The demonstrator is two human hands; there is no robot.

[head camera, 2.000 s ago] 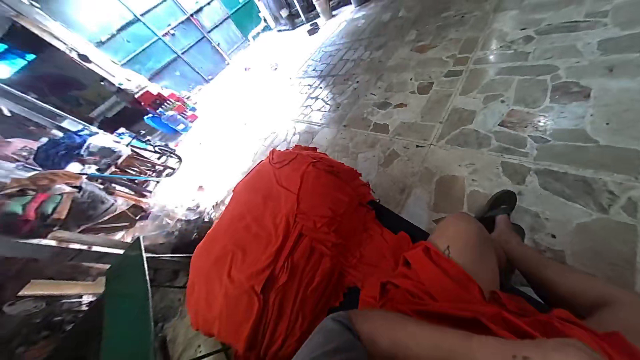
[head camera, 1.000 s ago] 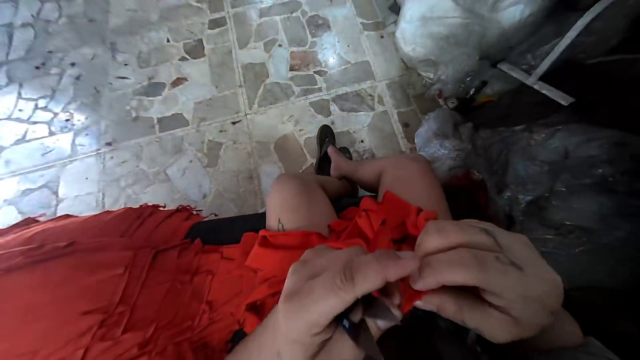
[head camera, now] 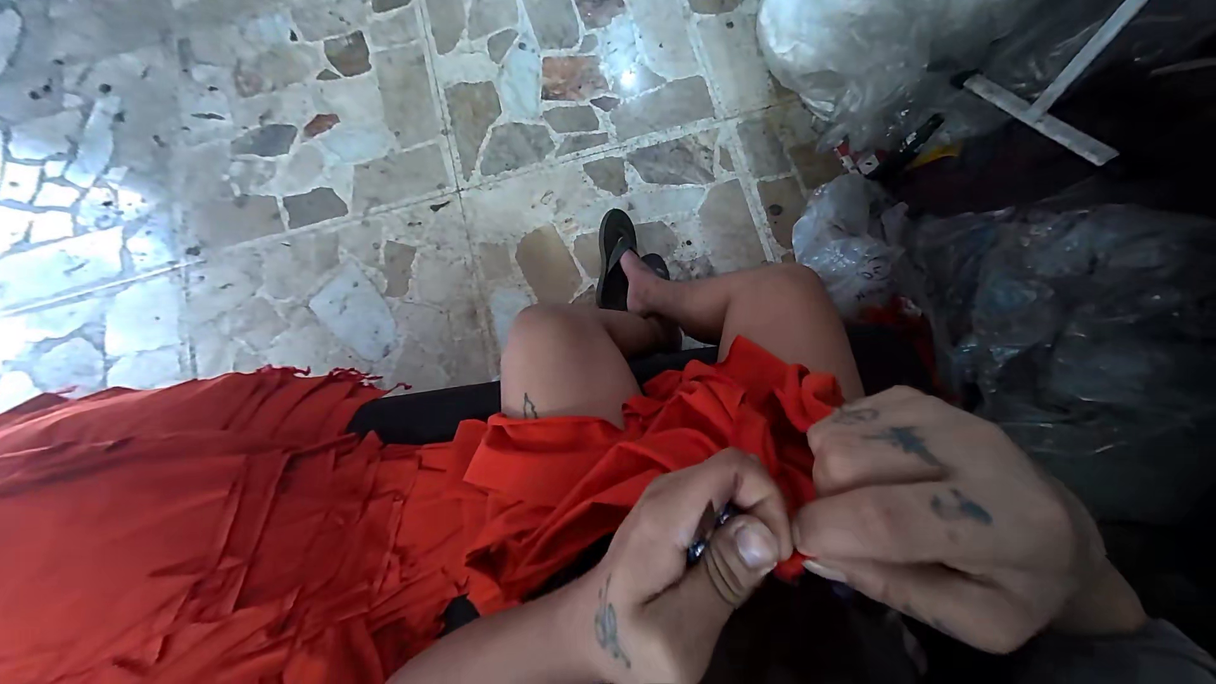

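Note:
Red fabric (head camera: 608,465) lies bunched over my lap and reaches up to both hands. My left hand (head camera: 703,560) is closed, thumb against curled index finger, around a small shiny dark object (head camera: 708,537) mostly hidden in the fist; its kind is unclear. A bit of red cloth shows at these fingertips. Close against it, my right hand (head camera: 940,522) has its fingers curled and pinches the edge of the red fabric between thumb and fingers. On the left, a large layered pile of red fabric pieces (head camera: 142,513) with frayed edges spreads beside my thigh.
My bare knees and a dark flip-flop (head camera: 616,256) are ahead, over a stone-patterned floor (head camera: 380,237). Clear plastic bags (head camera: 845,47) and dark plastic sheeting (head camera: 1073,313) fill the right side. A T-shaped metal bar (head camera: 1040,119) lies at the upper right.
The view has swung from the left pile and room to my lap. Since one second ago, the fingertips remain together at the cloth, and the left thumb now shows on top.

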